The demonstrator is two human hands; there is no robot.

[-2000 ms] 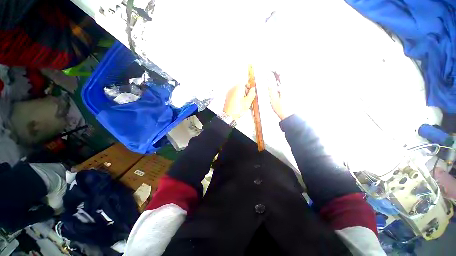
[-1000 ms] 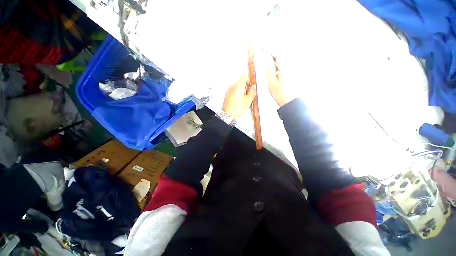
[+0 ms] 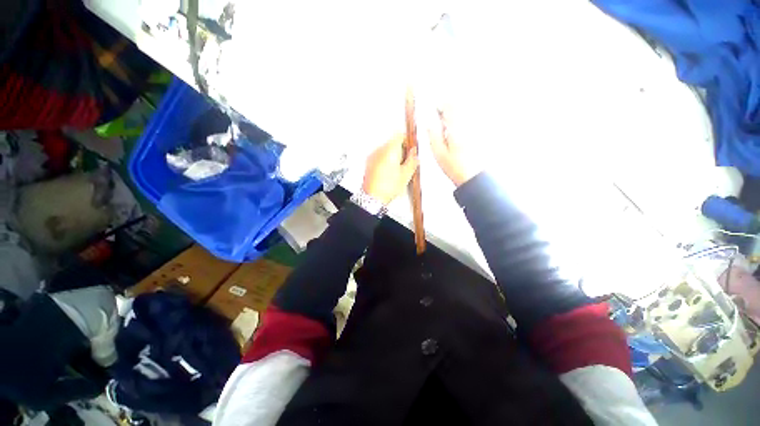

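A narrow orange-brown ruler [image 3: 417, 204] lies lengthwise over the overexposed white fabric, its near end reaching past the table edge towards my black apron. My left hand [image 3: 387, 170] is on the ruler at its left side, with fingers around its middle. My right hand [image 3: 447, 150] is just right of the ruler on the white mass. A small dark reddish item seems to be at its fingers, but glare hides what it is and the fingertips. The fabric edges [image 3: 550, 108] are washed out.
A blue basket [image 3: 150, 166] with pale scraps stands below the left table edge. Blue fabric [image 3: 708, 58] lies at the upper right. A cream machine [image 3: 696, 320] stands at the lower right, near a blue spool-like item [image 3: 727, 213]. Cardboard boxes [image 3: 187, 274] and dark clothing are lower left.
The ruler and both hands have shifted slightly left in view. My left hand stays on the ruler and my right hand stays beside it.
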